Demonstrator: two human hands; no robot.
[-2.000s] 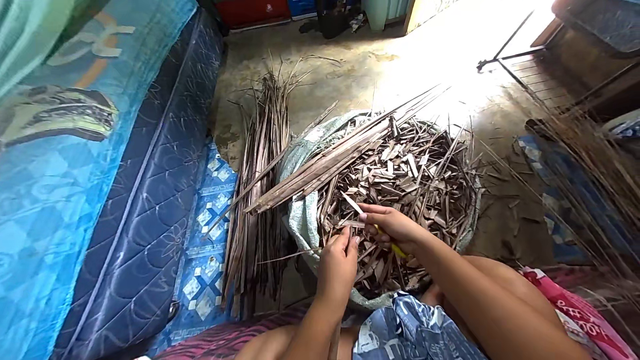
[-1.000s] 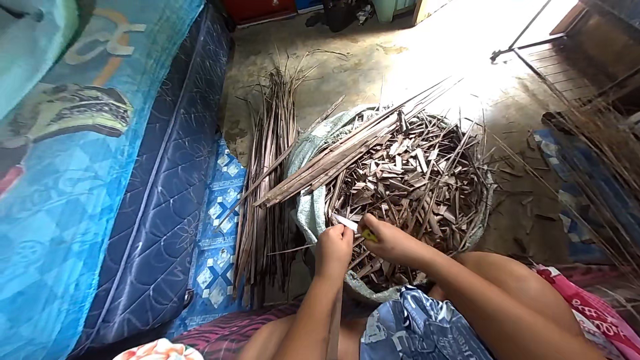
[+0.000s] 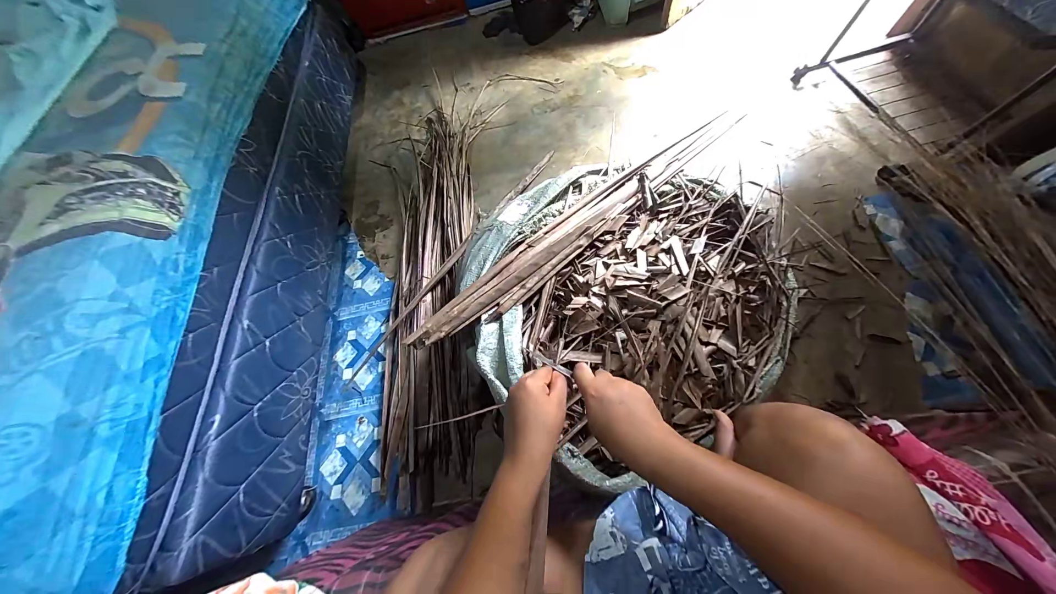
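Note:
My left hand (image 3: 535, 406) is closed on a long dried palm leaf strip (image 3: 538, 528), which runs down beneath my forearm toward my lap. Close to its right, my right hand (image 3: 615, 404) grips a knife, whose blade (image 3: 554, 366) shows between the two hands; the handle is hidden in the fingers. Both hands are over the near left rim of a woven plastic sack (image 3: 499, 346). Cut pieces of dried leaf (image 3: 652, 289) fill the sack, and a bundle of long dried strips (image 3: 528, 264) lies slantwise across its left side.
Left of the sack, a tall pile of dried leaf strips (image 3: 429, 247) lies on the floor beside a blue mattress (image 3: 239, 330). More dry stalks (image 3: 973, 247) stand at the right. A metal frame (image 3: 850, 66) is at the upper right. My bent knee (image 3: 825, 462) is against the sack.
Two seconds ago my hands were slightly apart with the pale blade raised between them. They are now close together at the strip. The knife's yellow handle, seen earlier, is now covered.

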